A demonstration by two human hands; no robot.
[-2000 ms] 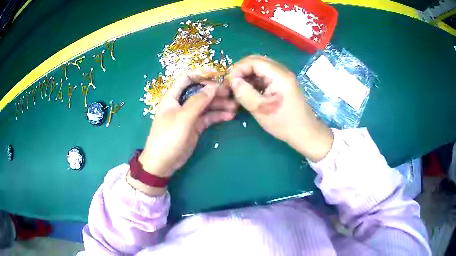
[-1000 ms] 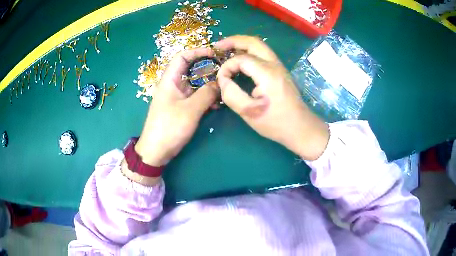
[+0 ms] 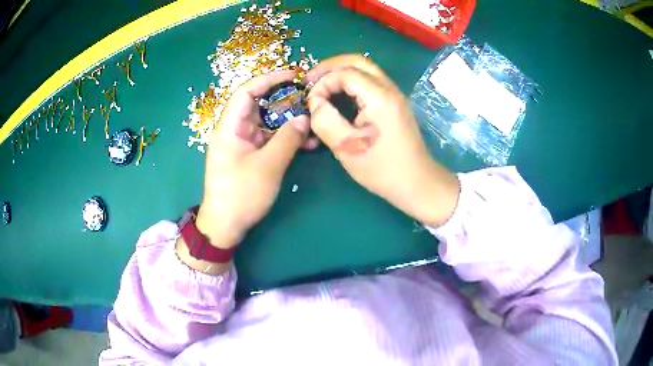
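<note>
My left hand [image 3: 247, 157] holds a round electronic unit [image 3: 284, 106] between thumb and fingers, its dark blue face with silver and white details turned up. My right hand [image 3: 372, 129] is at the unit's right edge, thumb and index finger pinched together. An amber bit shows on the unit near these fingertips; whether the right fingers grip it is too small to tell. The flex cable pile [image 3: 247, 53], amber and white, lies just beyond my left hand.
Laid-out flex cables [image 3: 86, 114] lie at left along the yellow strip [image 3: 79, 69]. Separate round units [image 3: 122, 147] [image 3: 94, 214] lie at left, another at the far left edge. A red tray [image 3: 422, 28] with white pieces and a clear bag [image 3: 476, 100] with white labels lie at right.
The unit's face has come into view, turned up in my left hand, since the earliest frame. My right fingertips have moved onto its right edge. The whole view has shifted slightly.
</note>
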